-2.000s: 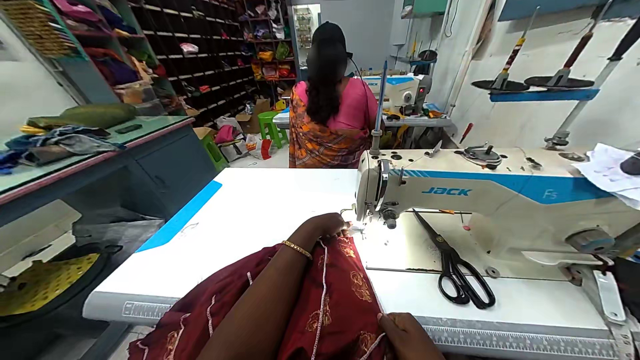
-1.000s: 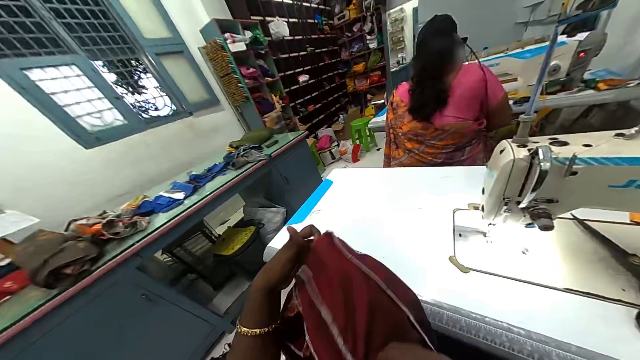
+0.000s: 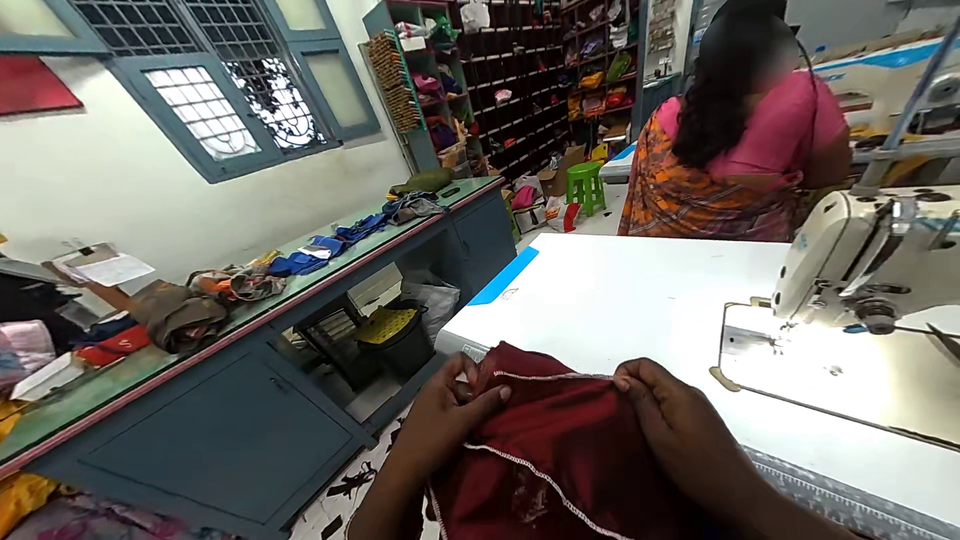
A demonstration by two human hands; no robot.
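Both hands grip a dark red cloth garment [image 3: 570, 442] with white overlocked seams, above the near edge of the white sewing table [image 3: 615, 300]. My left hand [image 3: 457, 405] pinches its upper left part between thumb and fingers. At the right end of the upper seam, my right hand [image 3: 667, 412] holds the fabric, so the seam stretches between the two hands. The lower part of the garment hangs toward me and runs out of view. To the right stands the sewing machine head [image 3: 862, 255], its needle area lit; no cloth lies under it.
Left of the table runs a long counter [image 3: 262, 330] bearing folded clothes. A black bin [image 3: 394, 337] with a yellow lid stands beneath it. A person [image 3: 735, 150] sits with their back to me beyond the table. A green stool [image 3: 585, 187] and shelves are farther back.
The garment has moved from beside the machine's needle to the table's left part. My right hand now pinches the seam opposite my left. The view has swung strongly left.
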